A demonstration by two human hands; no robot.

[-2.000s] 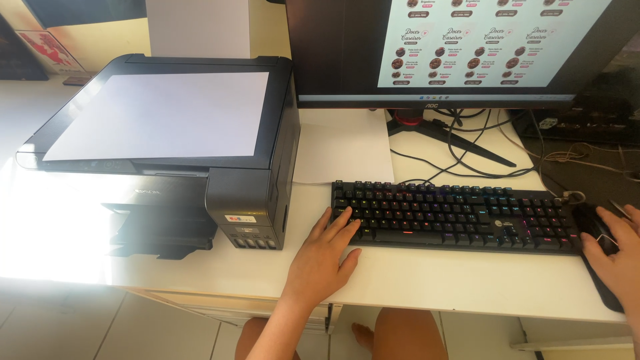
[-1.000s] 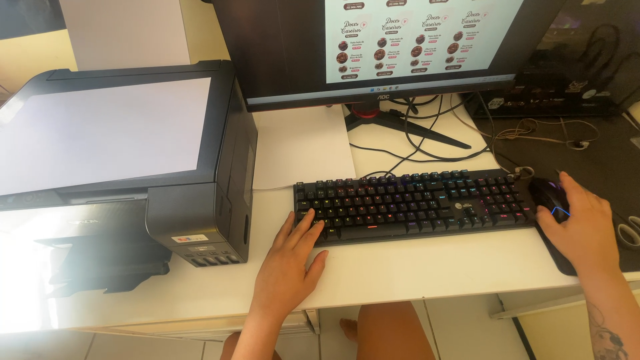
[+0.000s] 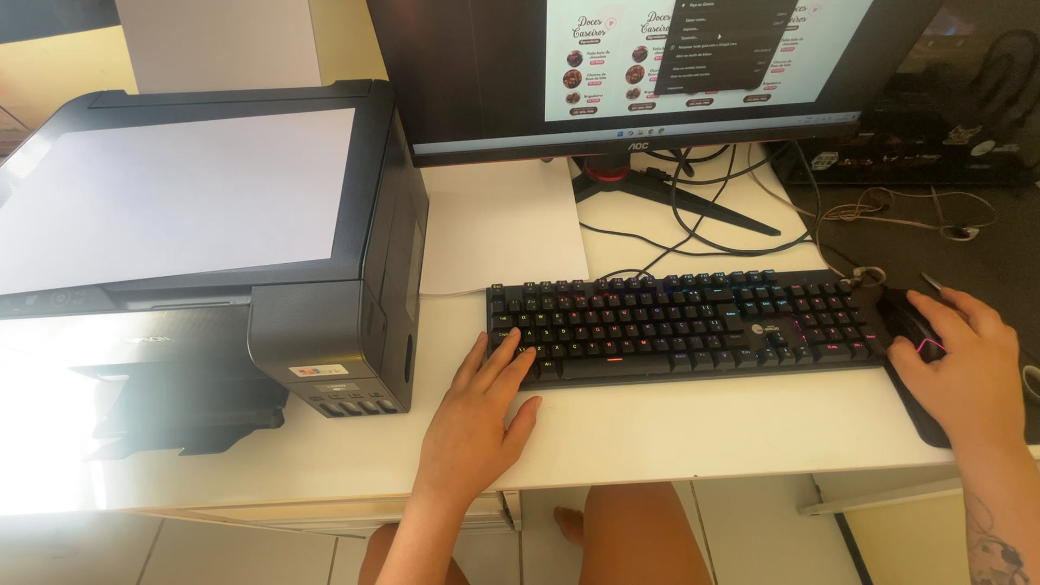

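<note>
My left hand rests at the left end of a black backlit keyboard, its fingertips on the lower left keys and its fingers apart. At the keyboard's right, my right hand lies over a black computer mouse with a lit pink line, on a dark mouse pad. Behind the keyboard a monitor shows repeated sweets menus with a dark context menu open over them.
A black Epson printer fills the left, with a white paper sheet on its lid. More white paper lies between printer and monitor stand. Black cables run behind the keyboard; a thin cord lies at the right.
A dark context menu has opened on the monitor. Both hands remain at the keyboard and mouse. The view has shifted.
</note>
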